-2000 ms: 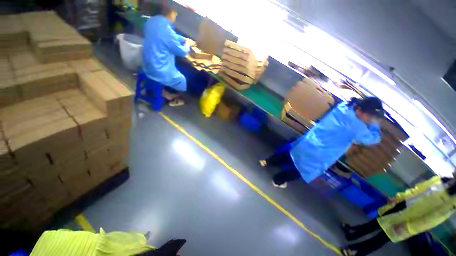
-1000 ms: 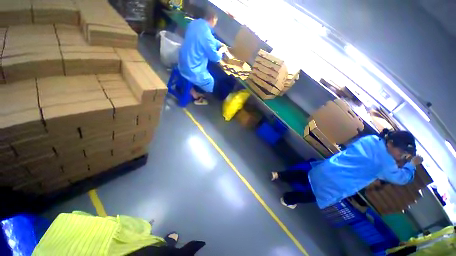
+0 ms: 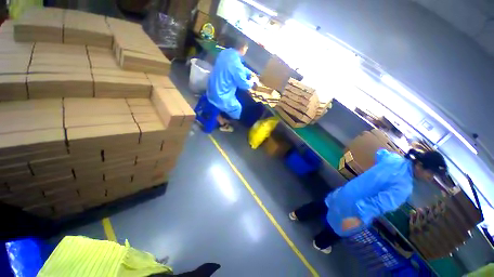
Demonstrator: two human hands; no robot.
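Neither of my hands shows in the picture. A large stack of closed brown cartons (image 3: 103, 121) stands on a dark pallet at the left, nearest in front of me. Its top is stepped, with a few cartons lying higher than the rest. Yellow cloth (image 3: 89, 258) shows at the bottom left edge, with a dark shape beside it; I cannot tell what that shape is.
A green-topped bench (image 3: 319, 142) runs diagonally at the right, with leaning cartons (image 3: 298, 103) on it. A person in a blue smock (image 3: 225, 81) sits there; another (image 3: 374, 189) stands beside a blue crate (image 3: 374, 243). A yellow line (image 3: 254, 197) crosses the grey floor.
The view has shifted, so the carton stack and bench sit further right and lower. The nearer person in blue has lowered an arm from the face. The yellow-clad person at the right has almost left the picture.
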